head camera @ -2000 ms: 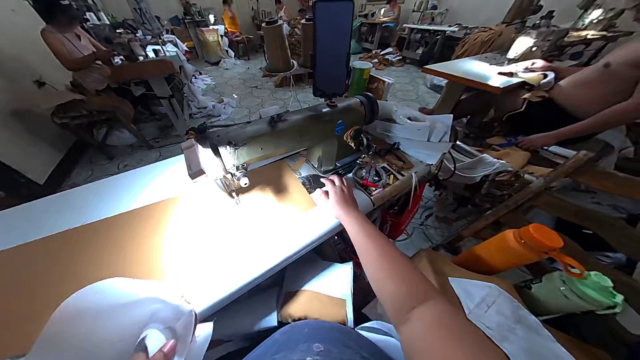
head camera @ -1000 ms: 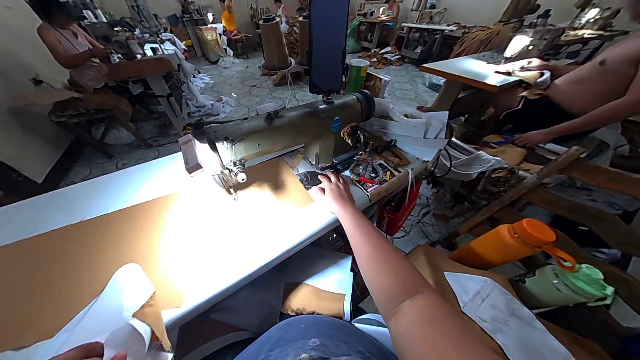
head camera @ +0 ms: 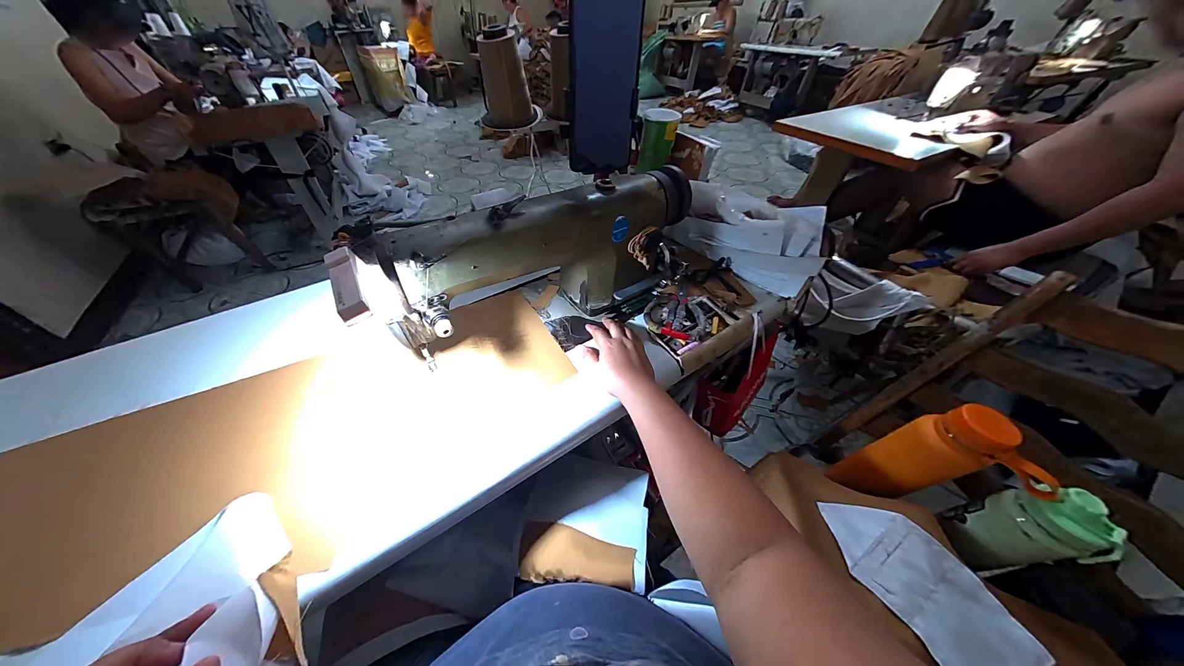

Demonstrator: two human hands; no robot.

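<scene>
A green industrial sewing machine (head camera: 518,240) stands on a white tabletop, its needle area brightly lit. Tan fabric (head camera: 166,462) stretches across the table and under the needle. At the lower left edge, my left hand (head camera: 166,643) holds white fabric (head camera: 199,573) with a tan layer, partly cut off by the frame. My right hand (head camera: 618,356) rests on the table right of the needle, its fingertips at a dark object (head camera: 569,331) beside the machine's base; whether they grip it is hidden.
An open tray of small tools (head camera: 689,319) lies right of the machine. A phone (head camera: 606,88) stands above it. Orange (head camera: 925,449) and green (head camera: 1036,527) bottles are at the lower right. Thread cones (head camera: 504,79) stand behind. A co-worker's arm (head camera: 1064,231) is at the right, with another person (head camera: 120,83) at the left.
The white fabric at my left hand has been turned back and now shows its tan layer. My right hand has stayed beside the machine's base.
</scene>
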